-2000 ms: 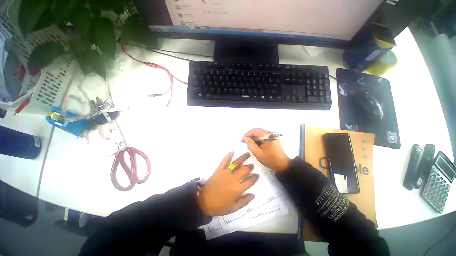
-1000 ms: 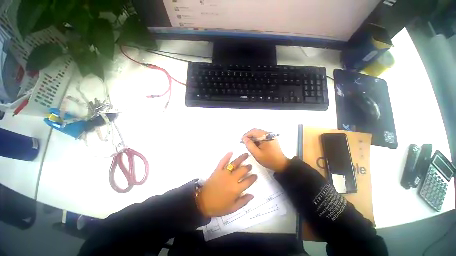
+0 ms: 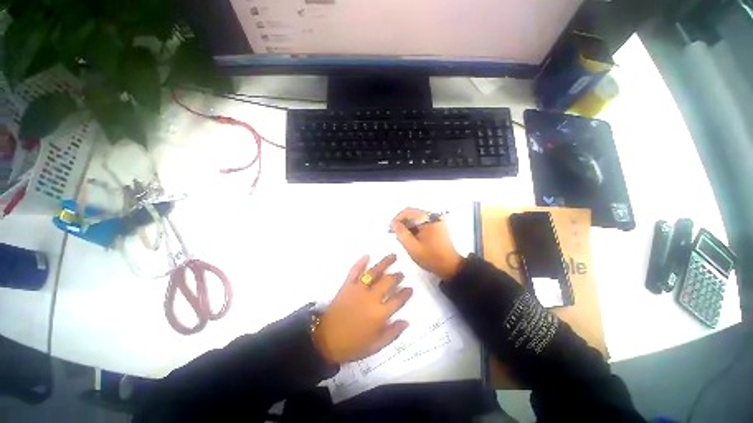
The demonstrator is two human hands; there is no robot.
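Observation:
A white paper sheet [image 3: 421, 335] with line drawings lies on the white desk in front of me; its upper part blends into the desk. My left hand [image 3: 363, 312] rests flat on the sheet, fingers spread, a yellow ring on one finger, holding nothing. My right hand [image 3: 425, 242] is up and right of it, shut on a thin pen [image 3: 431, 221]; the tip is near the sheet's upper end. The tan notebook [image 3: 582, 248] lies right of the sheet, partly under my right forearm, with a black smartphone [image 3: 538, 252] on it.
Black keyboard [image 3: 400, 142] and monitor [image 3: 396, 33] stand ahead. A mouse [image 3: 588, 168] lies on a dark pad [image 3: 561, 140]. Stapler [image 3: 667, 254] and calculator [image 3: 706, 279] are far right. Red-handled scissors [image 3: 196, 296], red cable [image 3: 256, 153], plant [image 3: 107, 74], basket [image 3: 62, 165] and blue bottle [image 3: 23, 266] are left.
The whole view has shifted, so the desk items sit further left in the picture. Both hands keep nearly the same pose on the sheet, the pen still in the right hand.

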